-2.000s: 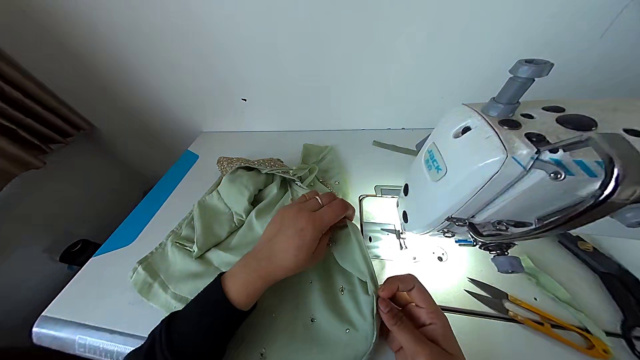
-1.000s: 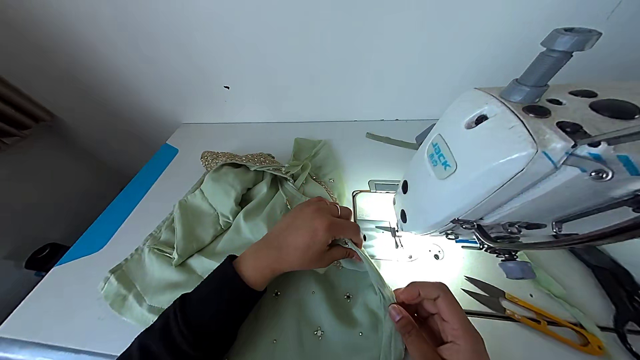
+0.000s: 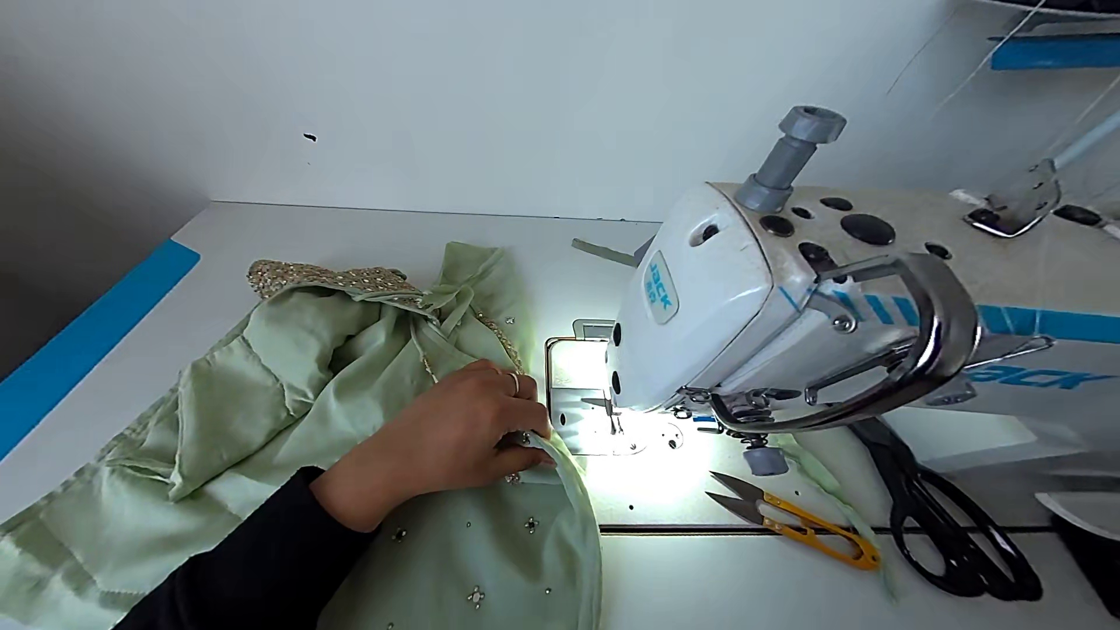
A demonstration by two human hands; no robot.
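Note:
My left hand (image 3: 468,429), with a ring on one finger, pinches the edge of a light green embellished garment (image 3: 516,560) just left of the needle area. The garment lies bunched over the left of the table, with a gold beaded band (image 3: 328,278) at its top and small beaded flowers on the fabric. My right hand is out of view. Beside my left hand is the lit needle plate (image 3: 599,424) of a white Jack sewing machine (image 3: 700,306); the presser foot stands over it, apart from the cloth.
Yellow-handled thread snips (image 3: 792,521) lie open right of the needle plate, near black-handled scissors (image 3: 949,525) and a green fabric strip (image 3: 822,477). Another green scrap (image 3: 604,252) lies behind the machine head. The wall rises behind the table.
My right hand, which was holding the garment's edge near the front, has let go and left the view. My left hand still pinches the fabric.

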